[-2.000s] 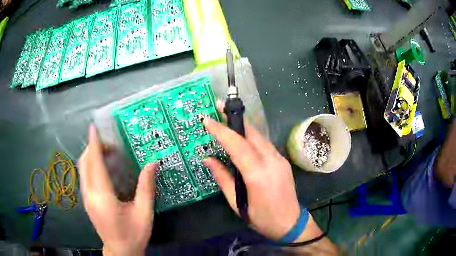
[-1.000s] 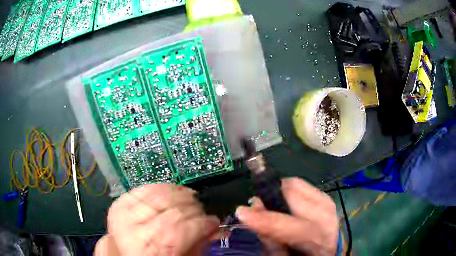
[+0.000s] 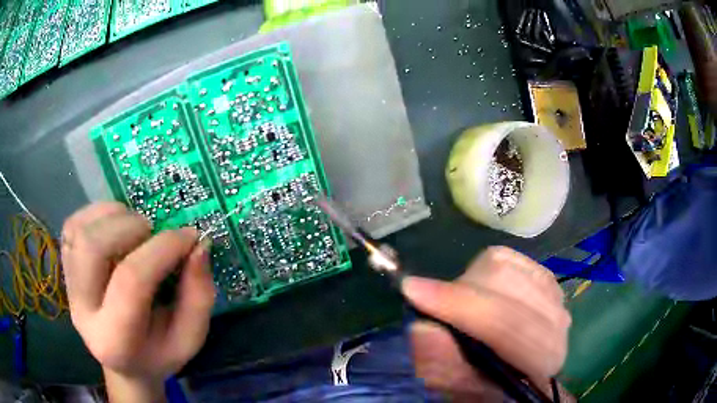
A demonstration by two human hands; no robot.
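Two green circuit boards [image 3: 263, 157] lie side by side on the grey work mat [image 3: 365, 118], solder side up. My left hand [image 3: 141, 291] pinches a thin silvery solder wire [image 3: 224, 216] between thumb and index finger over the left board. The wire reaches toward the right board. My right hand [image 3: 499, 323] grips the soldering iron [image 3: 384, 258] by its black handle. Its blurred tip points at the right edge area of the right board; whether it touches is not clear.
The cream dross pot [image 3: 472, 181] with solder bits stands right of the mat. Behind it are a tan sponge [image 3: 558, 114], the black stand and a yellow box [image 3: 648, 118]. Yellow wire coils [image 3: 35, 268] lie left. More boards [image 3: 67, 35] lie beyond. A person's blue sleeve [image 3: 680, 236] is at right.
My hands were around the boards, then together at the mat's front edge. Now they are apart: the left has brought solder wire over the boards, the right the iron tip to the right board.
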